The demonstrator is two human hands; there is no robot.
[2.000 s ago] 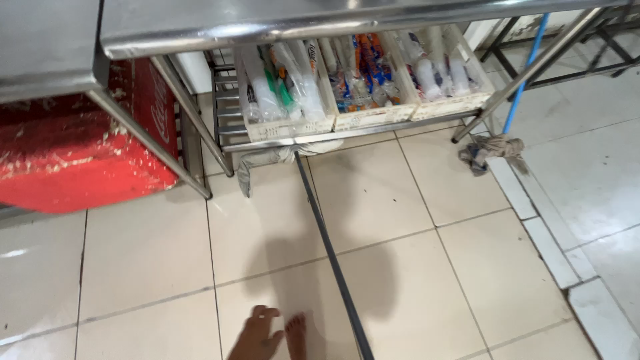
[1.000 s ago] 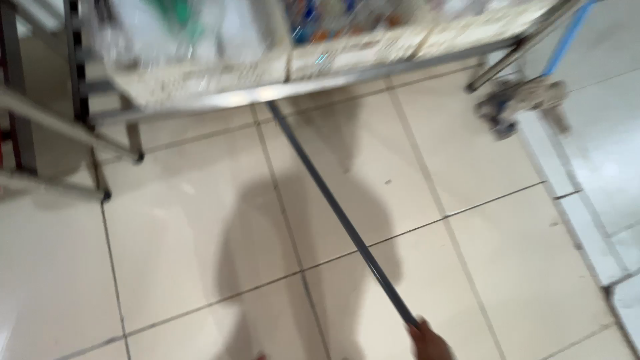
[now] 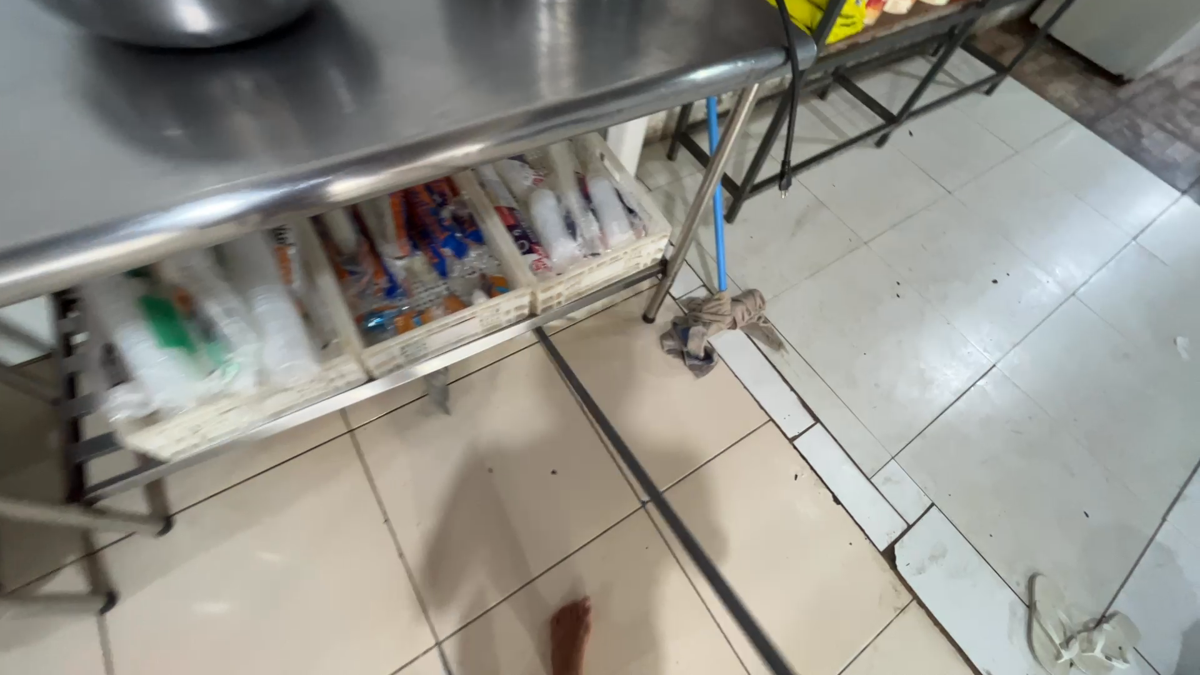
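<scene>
A long dark pole (image 3: 656, 497) runs from the bottom edge up and left to the front edge of the low shelf, where its far end passes out of sight under the shelf. A scrap of grey cloth (image 3: 438, 392) shows just below the shelf edge, left of the pole. Neither of my hands is in the frame, so what holds the pole's near end is hidden. A bare foot (image 3: 570, 636) stands on the beige tiles left of the pole.
Above is a steel table (image 3: 394, 103) with a metal bowl (image 3: 197, 19). White crates (image 3: 450, 337) of packaged goods fill its shelf. A blue stick (image 3: 717, 206) with a grey rag (image 3: 714, 328) stands by the table leg. A white sandal (image 3: 1078, 628) lies lower right; a black cable (image 3: 789, 122) hangs.
The view has swung to the right. The hand seen on the pole one second ago is out of frame. The pole's upper end has shifted right along the shelf edge.
</scene>
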